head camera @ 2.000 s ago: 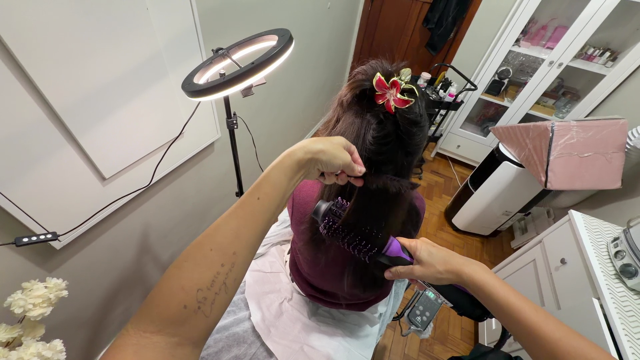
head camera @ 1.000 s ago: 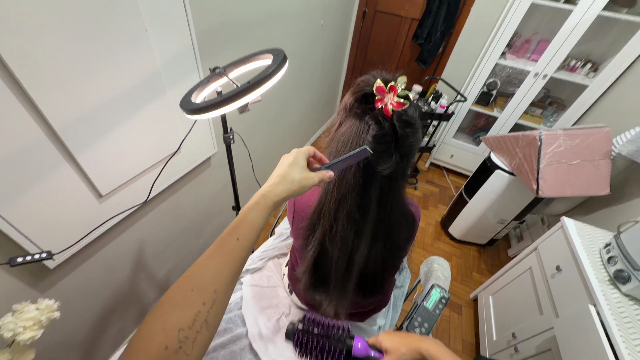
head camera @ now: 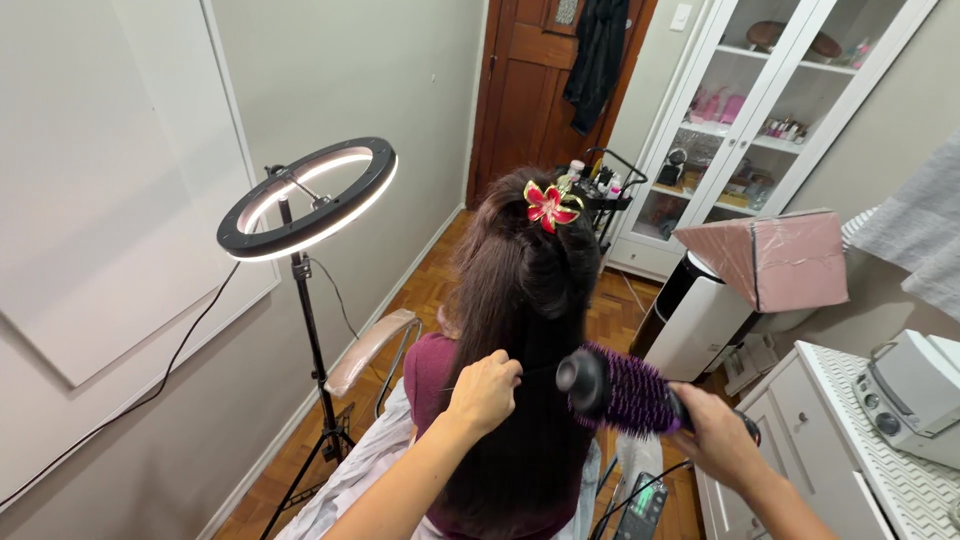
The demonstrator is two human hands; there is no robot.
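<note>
A person in a maroon top (head camera: 429, 375) sits facing away, with long dark hair (head camera: 551, 442) hanging down the back and a red flower hair clip (head camera: 551, 206) at the crown. My left hand (head camera: 484, 390) rests at the hair's left side, its fingers closed on a thin dark comb, mostly hidden by the hand and against the hair. In my right hand (head camera: 716, 435) is the handle of a round hot-air brush (head camera: 626, 390) with purple bristles. The barrel points left, beside the right side of the hair, its black tip close to the strands.
A lit ring light (head camera: 307, 199) on a tripod stands at left, near a padded armrest (head camera: 371, 352). At right are a pink box (head camera: 799, 262), a white cabinet (head camera: 795, 427) and a countertop appliance (head camera: 911, 397). The brush's cord hangs near a device with a lit display (head camera: 641, 506).
My left hand has moved down from the upper hair to mid-length. The brush, low at the hair ends one second ago, has risen to the hair's right side.
</note>
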